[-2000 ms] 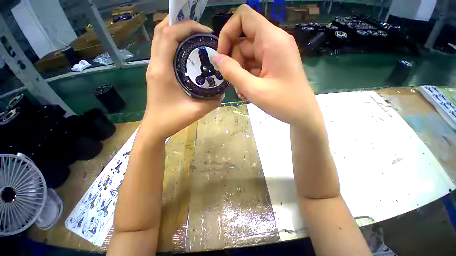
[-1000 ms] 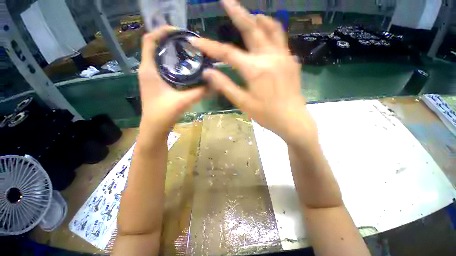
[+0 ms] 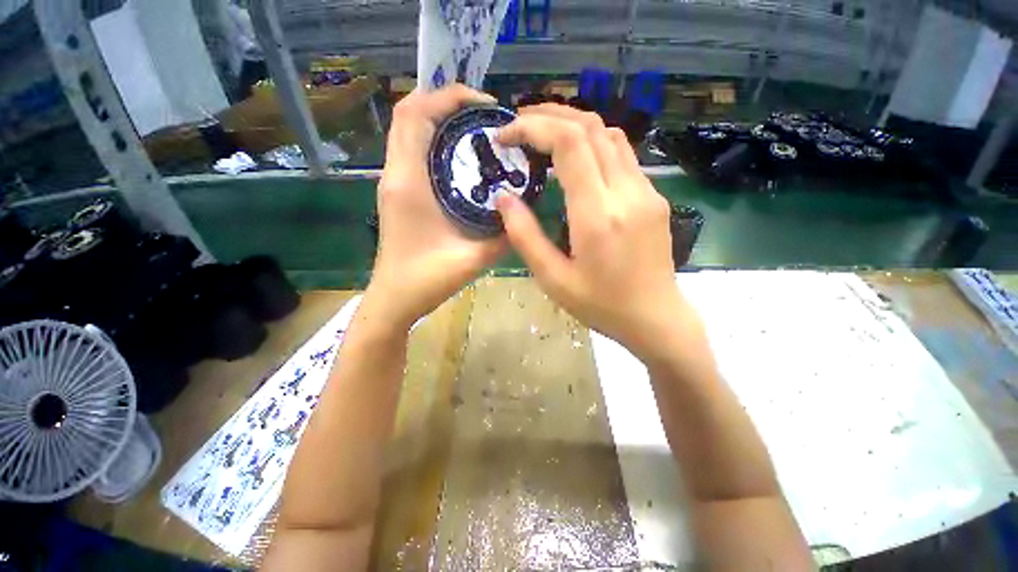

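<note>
My left hand (image 3: 419, 212) grips a black cylindrical housing (image 3: 452, 207) with its end face (image 3: 472, 170) turned toward me. The face is a silver-white disc with black shapes inside a dark rim. A white sticker strip (image 3: 455, 45) with small dark and blue marks stands up behind the left fingers. My right hand (image 3: 603, 212) is at the housing's right side, with index finger and thumb apart and their tips on the end face. Whether a sticker is under these fingertips cannot be told.
A marked sticker sheet (image 3: 251, 447) lies at left near a white fan (image 3: 56, 408) and dark housings (image 3: 223, 302). A white board (image 3: 804, 402) lies at right. The green conveyor (image 3: 770, 229) carries black cylinders behind the bench.
The right fingers, first pinched at the disc, lifted and spread, and now rest against the face. The housing moved left, then back right. The view has shifted, with the bench lower in it.
</note>
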